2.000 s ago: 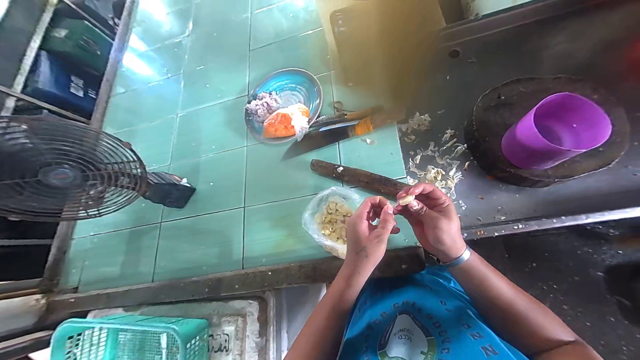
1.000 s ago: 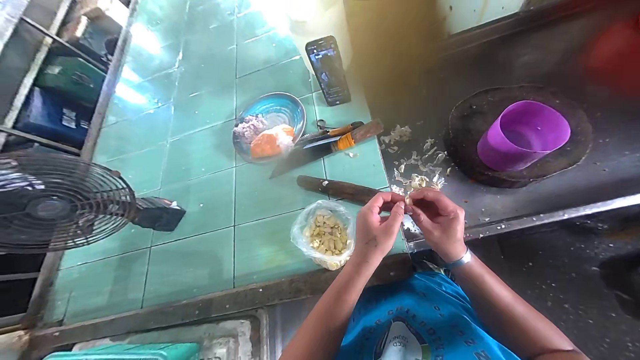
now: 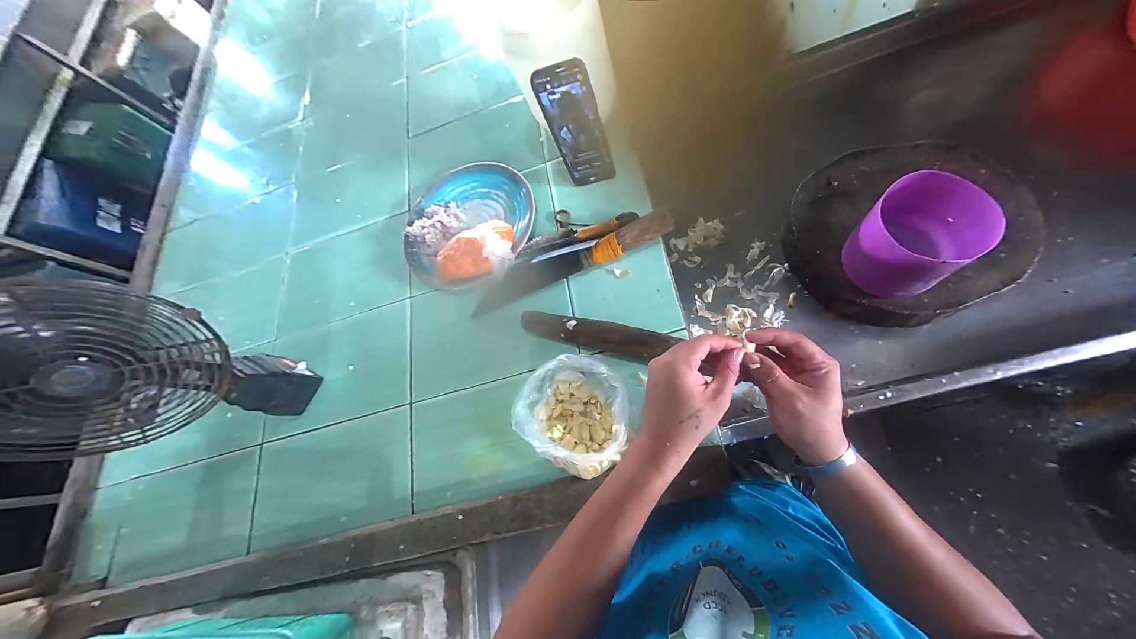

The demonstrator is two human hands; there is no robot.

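My left hand [image 3: 688, 395] and my right hand [image 3: 799, 386] meet above the counter's edge, fingertips pinching a small pale garlic clove [image 3: 747, 344] between them. Loose garlic skins [image 3: 745, 282] lie scattered just beyond my fingers. Left of my left hand stands a clear plastic bag [image 3: 532, 417] filled with cloves [image 3: 577, 417]. A dark wooden stick [image 3: 603, 335] lies behind the bag, its right end hidden by my left hand. Farther back, a knife with a wooden handle [image 3: 643, 232] lies with its blade toward the left, beside scissors [image 3: 568, 219] and another orange-handled tool [image 3: 605, 227].
A blue plate [image 3: 524, 191] holds orange and pale food. Behind it lies a phone [image 3: 573, 124]. At right, a purple plastic container [image 3: 896, 244] sits on a round wooden board [image 3: 1003, 257]. A caged fan [image 3: 106, 377] stands at left. A green plastic basket [image 3: 257, 628] shows below the counter.
My fingertips have come together around the small clove, which showed more openly in my right hand two seconds ago. The view has shifted somewhat.
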